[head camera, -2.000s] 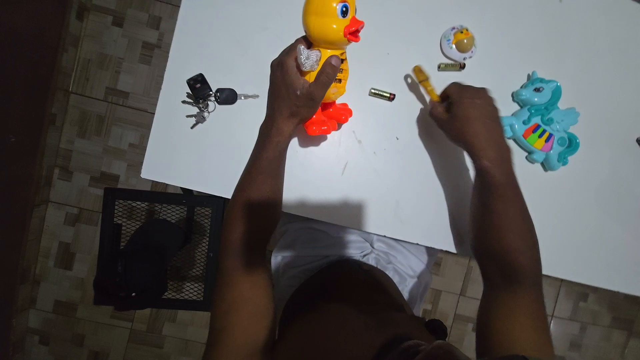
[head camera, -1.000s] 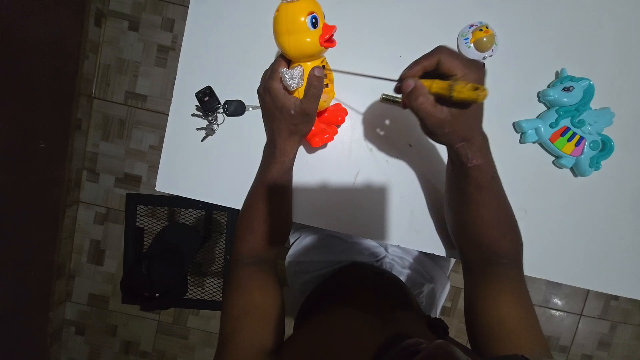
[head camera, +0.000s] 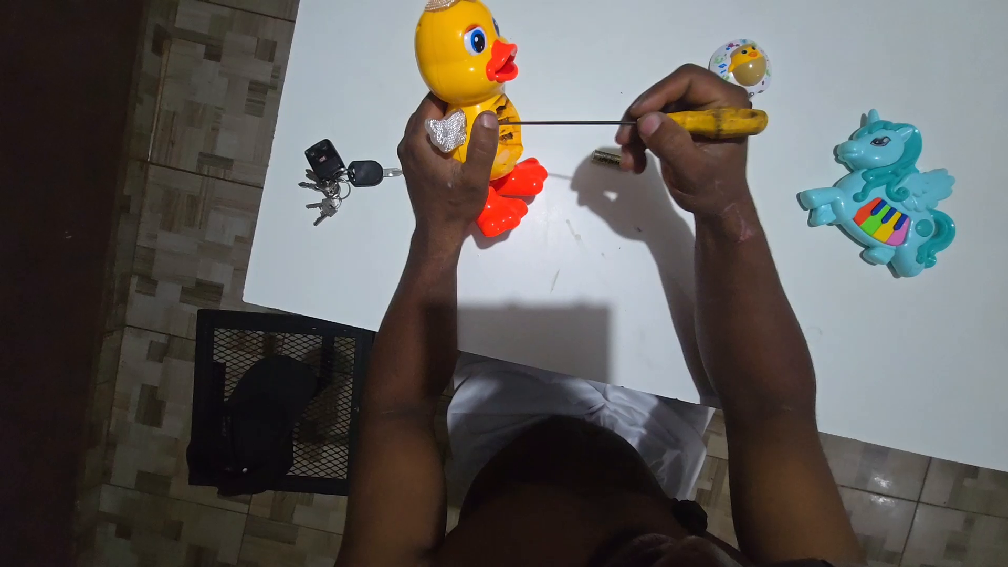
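My left hand (head camera: 449, 169) grips a yellow plastic toy duck (head camera: 453, 59) with red feet around its body, thumb on the front. The duck is turned to the right. In my right hand (head camera: 689, 146) is a screwdriver with a yellow handle (head camera: 728, 123); its thin shaft runs left to the duck's body, beside my left thumb. Whether the tip sits in a screw or opening cannot be told. A battery (head camera: 605, 157) lies on the table just left of my right fingertips, partly covered by them. Behind that hand rests a round white toy piece with a duck figure (head camera: 746, 67).
On the white table (head camera: 354, 260), a bunch of keys with black fobs (head camera: 365, 173) lies left of the duck, and a turquoise toy pony with coloured keys (head camera: 886, 197) lies at the right. A black mesh chair (head camera: 319, 465) holding a dark cap (head camera: 268, 417) stands below the left edge.
Two seconds ago the screwdriver was held away from the duck, near the pony; now its shaft reaches the duck's body. My left hand has kept hold of the duck.
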